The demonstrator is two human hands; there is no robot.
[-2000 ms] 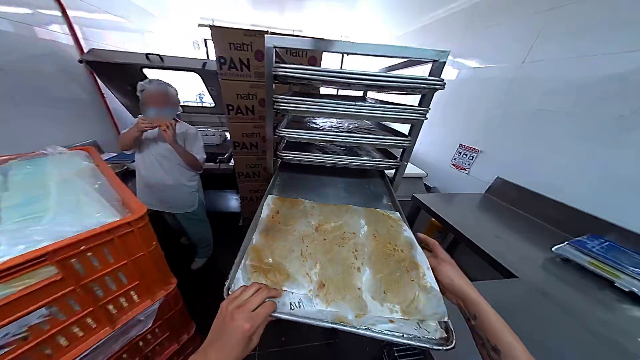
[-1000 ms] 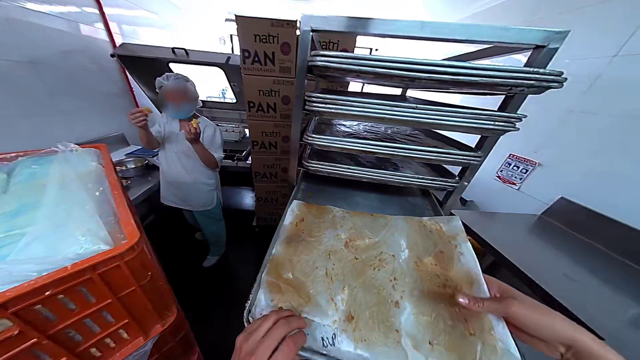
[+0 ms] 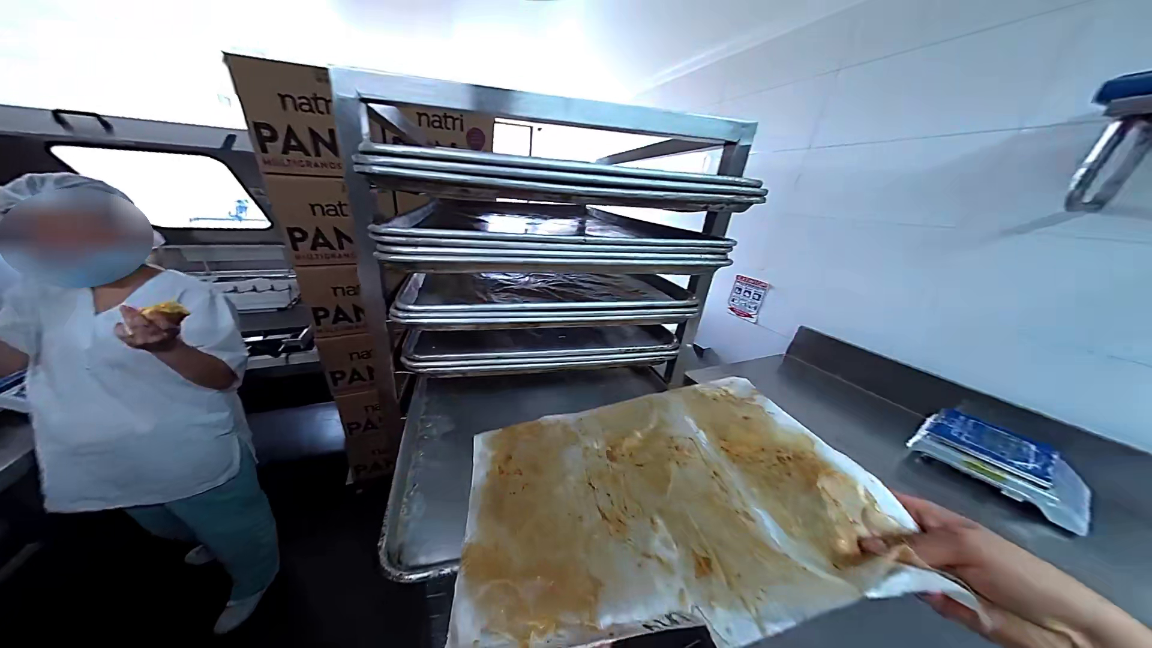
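Observation:
A stained sheet of baking parchment (image 3: pixel 666 504) spreads across the lower middle of the head view. My right hand (image 3: pixel 945 549) pinches its right edge between thumb and fingers, and the paper creases there. Under and behind the sheet a metal baking tray (image 3: pixel 432 486) shows its left side and far part, reaching toward the rack. My left hand is out of the frame. The near edge of the sheet bears handwriting, with a dark object partly seen below it.
A metal rack (image 3: pixel 540 99) holds several stacked baking trays (image 3: pixel 549 310). Behind it stand cardboard boxes (image 3: pixel 315 225). At left a person (image 3: pixel 135 387) holds a piece of yellow food (image 3: pixel 166 310). A steel counter (image 3: pixel 837 423) on the right bears a blue-topped scale (image 3: pixel 999 459).
The parchment, flat on the tray earlier, is now shifted right, uncovering the tray's left part. My left hand has left the view. The view has turned right, away from the orange crate.

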